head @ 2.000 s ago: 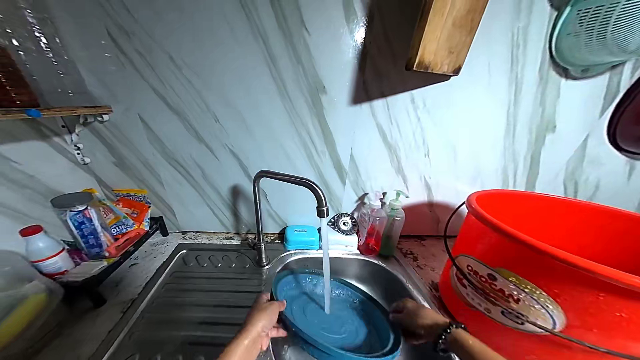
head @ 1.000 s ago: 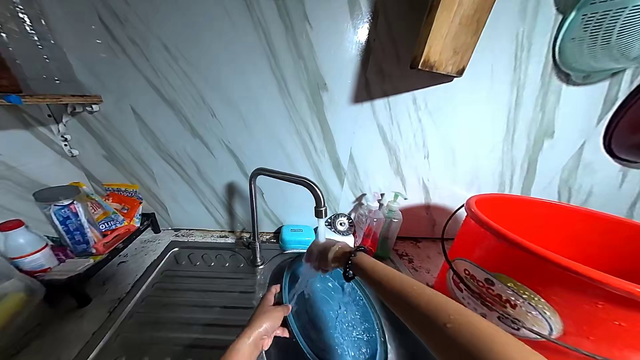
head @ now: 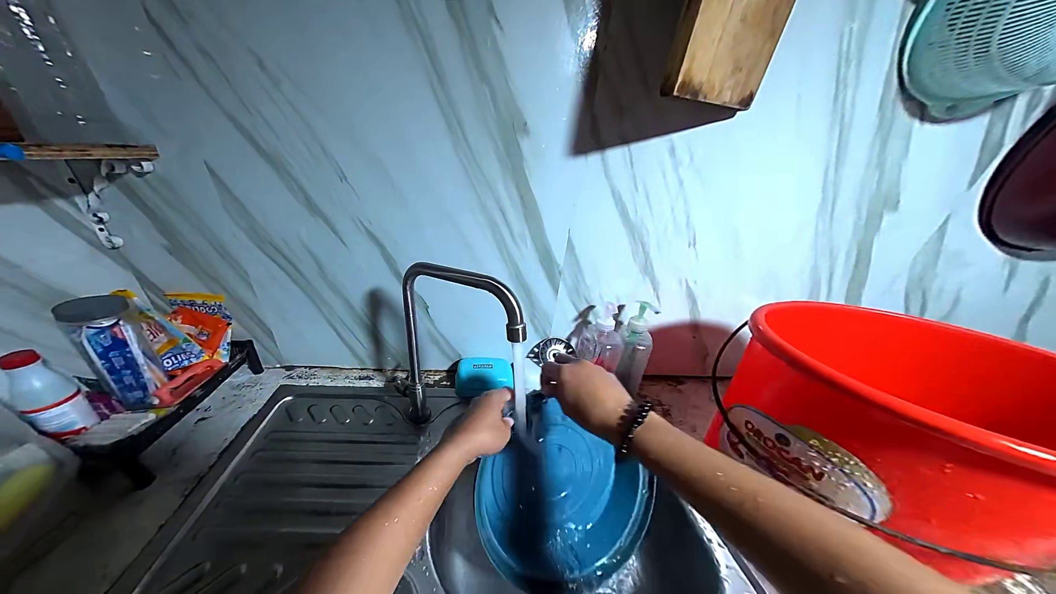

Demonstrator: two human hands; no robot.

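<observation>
Water runs from the curved metal faucet (head: 466, 276) into the steel sink (head: 454, 536). A blue plastic basin (head: 610, 553) sits in the sink bowl, wet and splashed. Over it a second, rounded blue plastic piece (head: 569, 470) lies tilted, its upper edge between my hands under the stream. My left hand (head: 483, 425) pinches that edge from the left, just left of the water. My right hand (head: 586, 396), with a dark beaded bracelet at the wrist, grips it from the right. The fingertips of both hands are partly hidden.
A ribbed steel drainboard (head: 338, 487) is left of the bowl. Behind stand a turquoise soap box (head: 483, 376) and pump bottles (head: 635, 351). A large red bucket (head: 825, 421) with a wire handle flanks my right arm. A black rack (head: 181, 412) with packets stands left; a wooden block (head: 726, 54) juts above.
Both hands have moved up toward the faucet from lower in the bowl, and they are now close together. My right hand, under the stream one second ago, is now right of it.
</observation>
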